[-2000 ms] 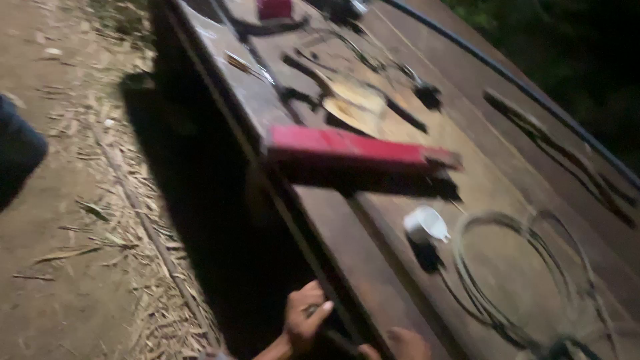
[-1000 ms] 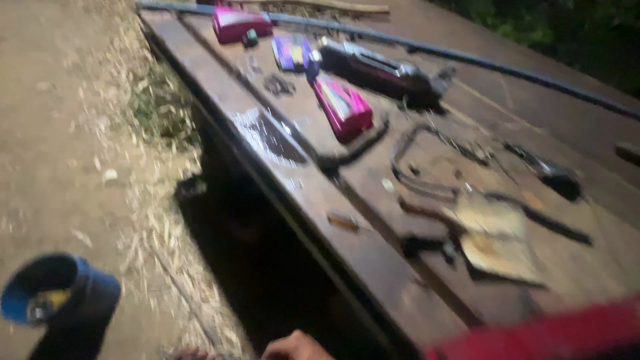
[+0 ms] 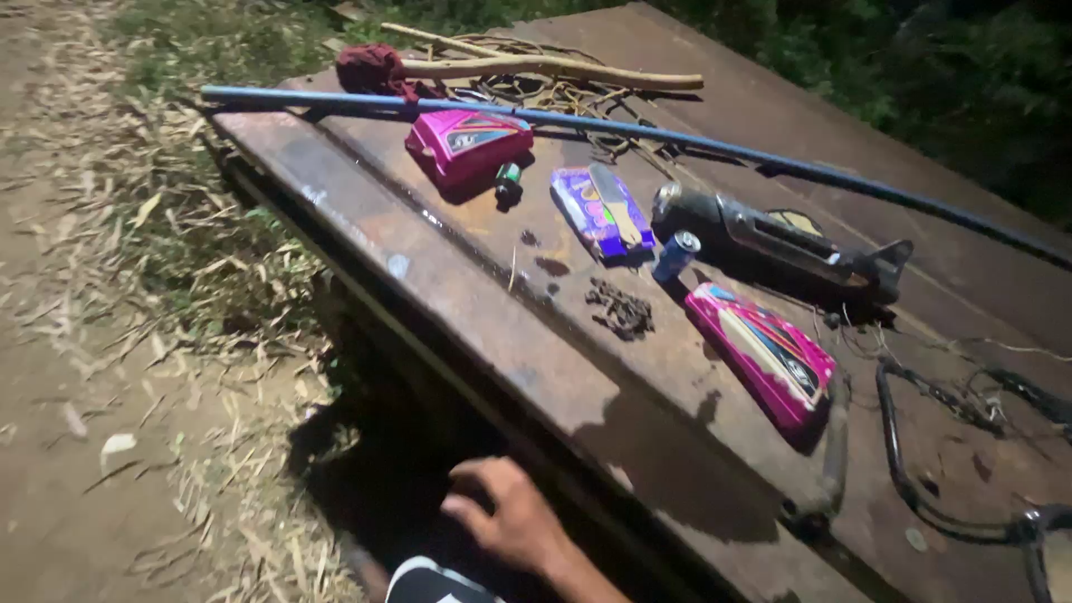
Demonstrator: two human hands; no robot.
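My right hand [image 3: 507, 511] is low in the middle of the view, just off the near edge of a rusty metal table [image 3: 511, 360]. Its fingers are loosely bent, thumb and forefinger apart, with nothing seen between them. My left hand cannot be made out; a blurred skin-coloured patch at the bottom edge is too unclear to name. Beside my right hand is a black and white item [image 3: 435, 582], cut off by the frame. A pink plastic side cover [image 3: 766, 360] and a pile of small dark pieces [image 3: 620, 310] lie on the table.
A long blue pipe [image 3: 611, 126] crosses the far end, near sticks [image 3: 553, 69] and a dark red cloth [image 3: 371, 71]. Another pink cover [image 3: 469, 142], a purple packet [image 3: 586, 209], a can [image 3: 676, 255], a dark cylindrical part [image 3: 754, 230] and bent tubing [image 3: 896, 452] lie about.
The view has swung toward the table's far end. Two hands showed at the near edge two seconds ago; now one is plainly seen. The blue bucket at lower left has left the view.
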